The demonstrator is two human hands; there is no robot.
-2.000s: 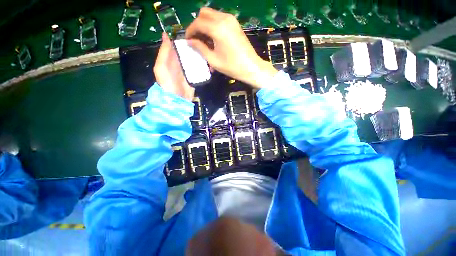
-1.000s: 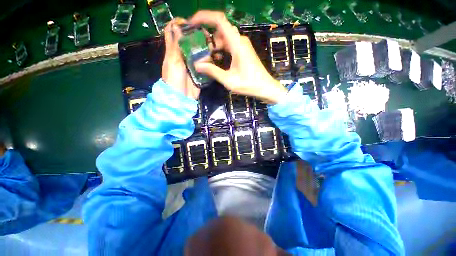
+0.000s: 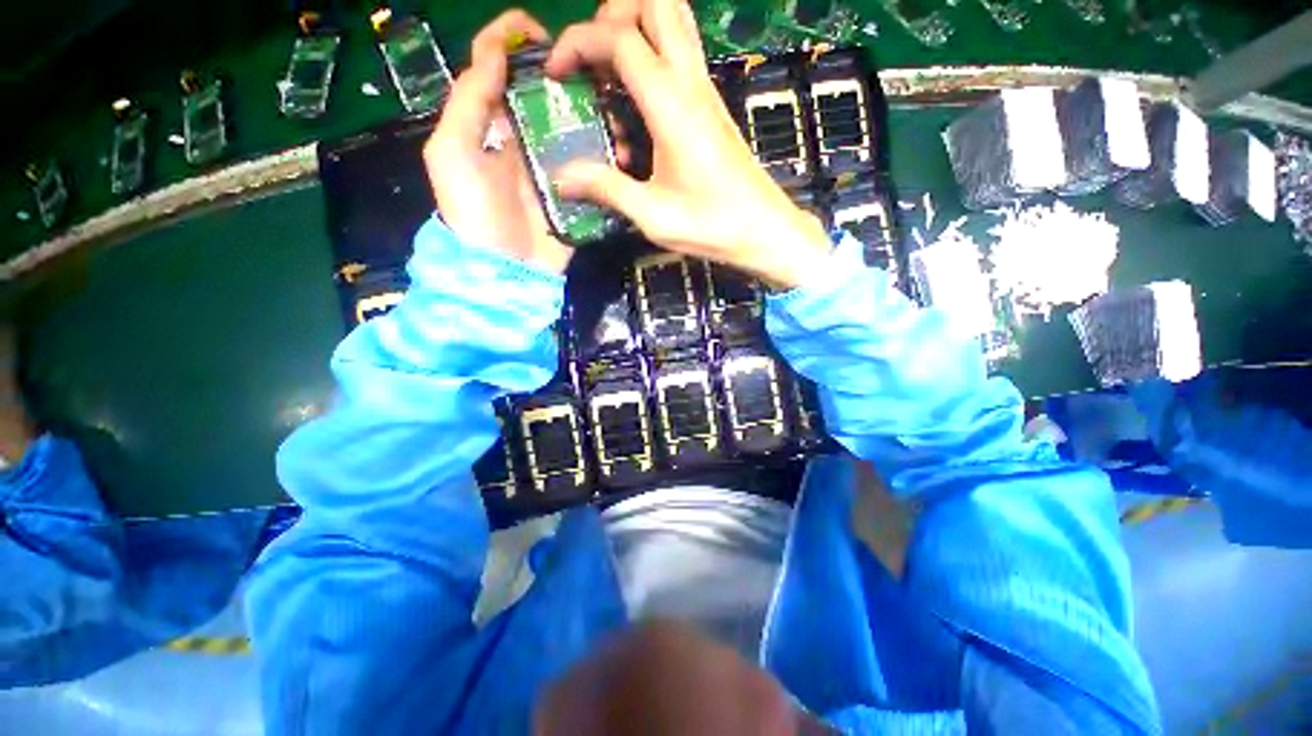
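A phone unit (image 3: 566,144) is held up over the back of the black tray, its green board with a silver patch facing me. My left hand (image 3: 486,151) grips its left edge, fingers at the top. My right hand (image 3: 673,158) holds its right side, with the thumb on the lower part of the board. The palm side of my left hand is partly hidden. The black blister tray (image 3: 381,194) lies below, with dark phone units with pale gold outlines (image 3: 622,430) in several pockets.
Units (image 3: 310,72) stand spaced along the dark green belt behind. Grey-edged stacks with white tops (image 3: 1032,140) and a heap of white strips (image 3: 1053,256) lie right of the tray; another stack (image 3: 1137,334) is nearer. Blue sleeves of other people show at left and right.
The unit has been turned from its white face to its green board face. My right hand has shifted to its right side. The view has moved slightly, and the belt units appear further left.
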